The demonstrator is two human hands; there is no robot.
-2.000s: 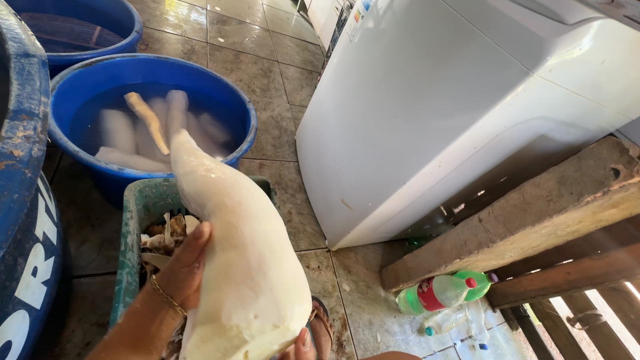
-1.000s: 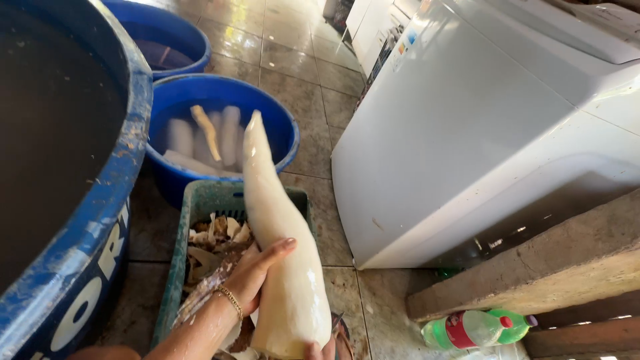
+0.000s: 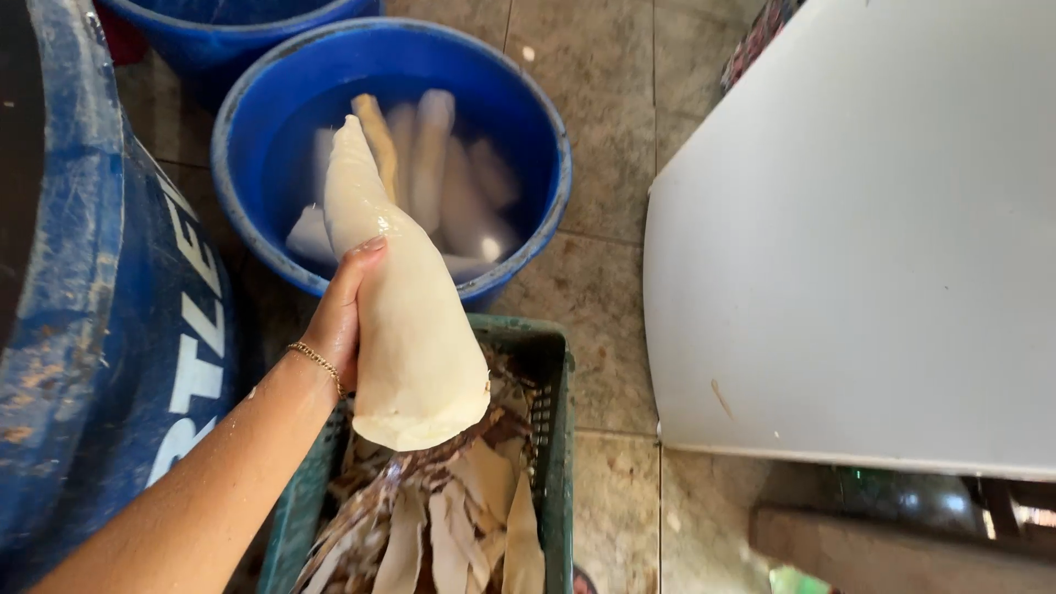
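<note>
My left hand [image 3: 351,305], with a gold-coloured chain bracelet on its wrist, grips a large peeled root, likely cassava [image 3: 412,330], from its left side. The root's narrow tip points up over a round blue tub [image 3: 557,165], and its broad cut end hangs above a green plastic crate [image 3: 561,462]. Cloudy water in the tub covers several pale peeled roots [image 3: 429,165]; a yellowish piece [image 3: 378,140] pokes up among them. Brown and cream peelings [image 3: 450,528] fill the crate. My right hand is out of view.
A big blue container [image 3: 165,330] with white lettering stands at the left. Another blue tub [image 3: 239,29] is at the top left. A white appliance [image 3: 850,247] takes up the right side. Tiled floor [image 3: 610,330] lies between it and the tub, with a beam [image 3: 891,544] at the lower right.
The root has moved forward, so its tip is over the tub. My right hand, whose fingers touched the root's broad end before, is no longer in view. The view has shifted.
</note>
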